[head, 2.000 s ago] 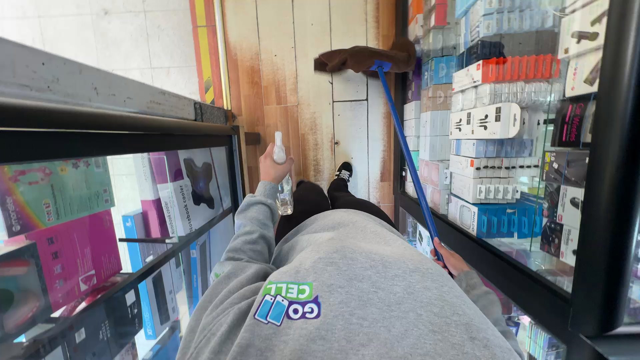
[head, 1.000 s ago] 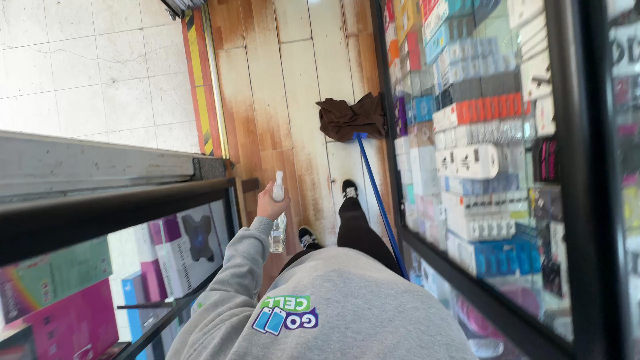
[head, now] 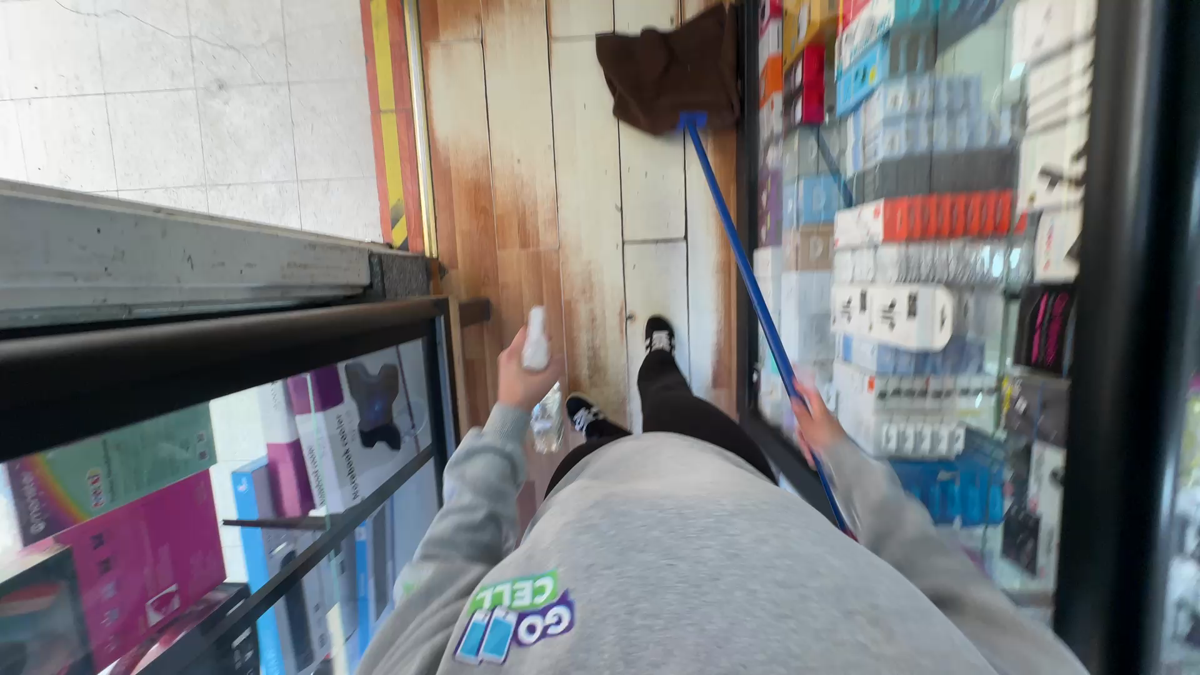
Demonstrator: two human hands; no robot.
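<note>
My left hand [head: 527, 373] is closed around the neck of a clear spray bottle [head: 547, 422] with a white trigger head, held upright above the floor beside my shoes. On the other side, my right hand [head: 817, 424] grips the blue pole [head: 745, 267] of a floor mop or squeegee. A dark brown cloth [head: 667, 70] is draped over the pole's far end and lies on the worn wood-plank floor [head: 586, 187], close to the base of the right display case. The tool's head is mostly hidden under the cloth.
A glass display case [head: 905, 309] with stacked boxes lines the right side. Another black-framed case [head: 225, 342] with boxed goods stands at the left. Beyond it, a yellow-and-black strip [head: 382, 103] and a metal edge border pale floor tiles [head: 234, 103].
Two seconds ago the cloth lay stretched sideways across the planks; now it spreads wider near the right case. My right hand, out of sight one second ago, shows on the pole again.
</note>
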